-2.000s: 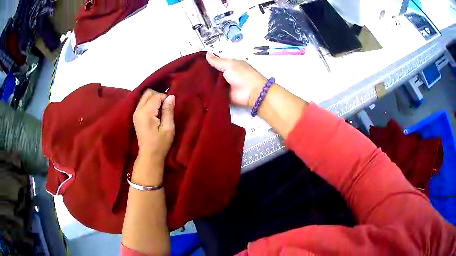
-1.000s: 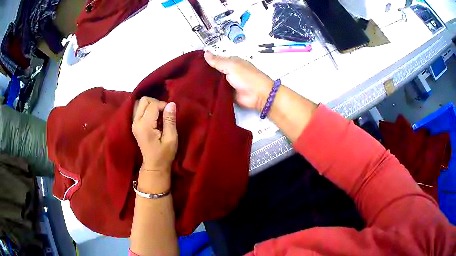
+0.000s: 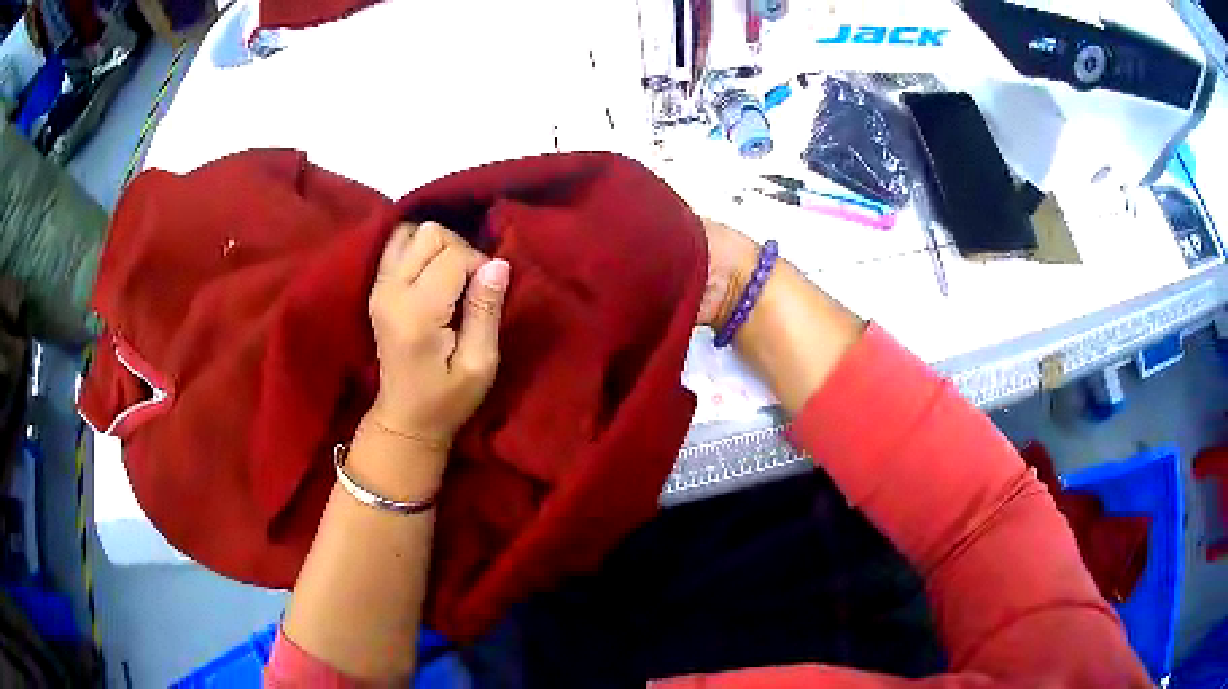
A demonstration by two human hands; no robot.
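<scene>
The large dark red garment (image 3: 296, 364) lies over the left and front edge of the white table, bunched into an open fold. A white-edged slit shows at its far left. My left hand (image 3: 438, 323) is closed on the fabric at the middle of the fold, thumb on top. My right hand (image 3: 727, 276) is at the garment's right edge; its fingers are mostly hidden behind the fabric, so its grip is not clear.
The JACK sewing machine (image 3: 882, 37) stands at the back, with a blue-grey round attachment (image 3: 743, 124) near its needle area. Pens (image 3: 848, 209), a black plastic packet (image 3: 855, 141), a black phone (image 3: 970, 175) and a thin metal tool (image 3: 929, 240) lie right. A blue bin (image 3: 1145, 485) is below.
The view has shifted, showing more of the machine. My right hand has gone from pinching the garment's top edge to mostly behind its right edge. My left hand keeps its hold.
</scene>
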